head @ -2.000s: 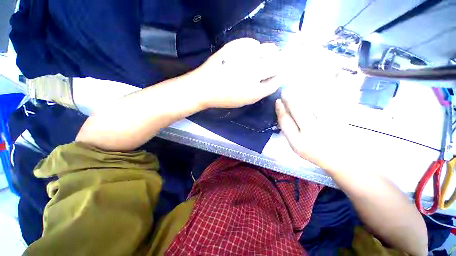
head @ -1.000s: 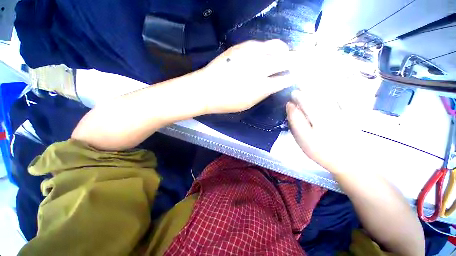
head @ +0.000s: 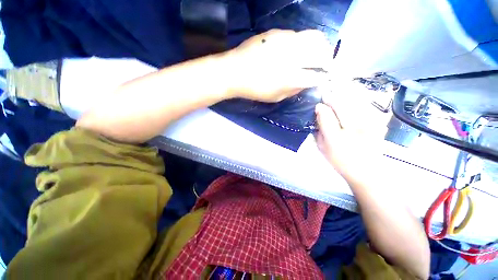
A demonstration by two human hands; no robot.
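Observation:
A dark navy garment piece point(head: 273, 131) lies on the white machine table, with pale looped stitching along an inner line. My left hand point(head: 284, 65) lies palm down on the cloth, its fingertips washed out by glare near the needle area. My right hand point(head: 344, 128) rests at the cloth's right edge, fingers close to my left hand's fingertips. The presser foot and needle cannot be made out in the glare. The white sewing machine point(head: 404, 38) with a blue stripe stands at the upper right.
Red-handled scissors point(head: 440, 213) with a second yellow loop lie at the table's right. A blue-grey block point(head: 403, 132) sits right of my right hand. A ruler strip point(head: 245, 174) runs along the front edge. Navy cloth point(head: 93, 27) is heaped at upper left. A black cable crosses at right.
The view has shifted, showing more of the machine head and its blue stripe. Both hands stay on the cloth in nearly the same pose.

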